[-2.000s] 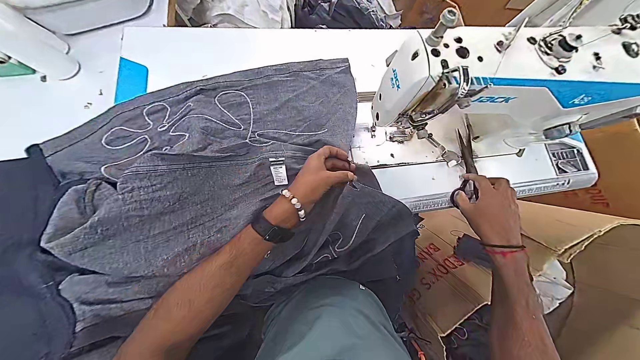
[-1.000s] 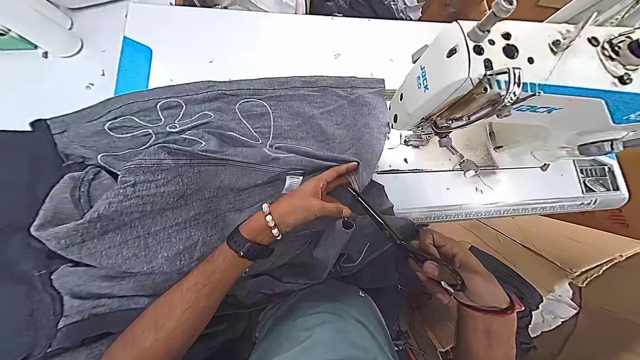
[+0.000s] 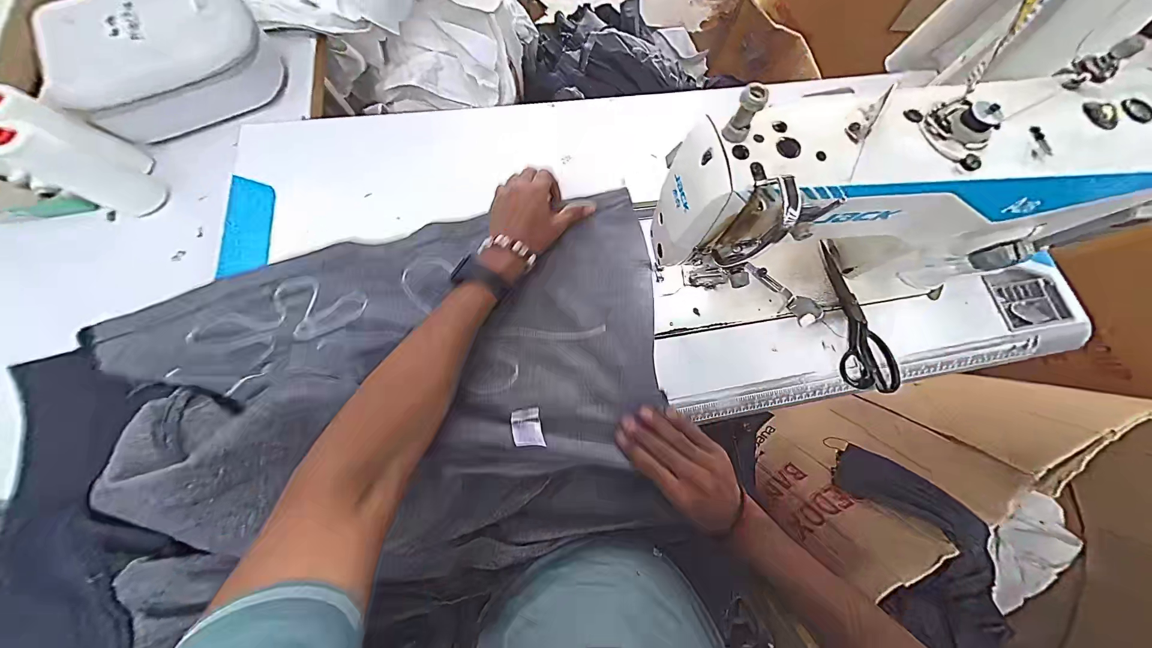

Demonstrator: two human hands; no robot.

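A dark grey garment [image 3: 576, 378] with white looping stitching and a small white label [image 3: 528, 427] lies across the table and my lap. My left hand [image 3: 531, 211] rests on its far edge, with the fingertips at the hem and the thumb apart. Flat on the near right part of the cloth lies my right hand [image 3: 681, 463], its fingers extended. Neither hand appears to grip anything. Black-handled scissors [image 3: 859, 333] lie on the bed of a white Jack sewing machine [image 3: 900, 207], right of the presser foot. The cloth's right edge is beside the needle area.
Behind the white table [image 3: 360, 180] are white cloth [image 3: 441, 54] and dark cloth [image 3: 612, 54]. A white plastic container [image 3: 144, 54] and white cylindrical objects [image 3: 72, 153] stand at the left. Below the machine, at the right, is an open cardboard box [image 3: 936, 432] with fabric scraps.
The scissors, in my right hand at the cloth a second ago, now lie on the machine bed. My left hand has moved to the garment's far edge. The cloth is spread flatter, with its label nearer me.
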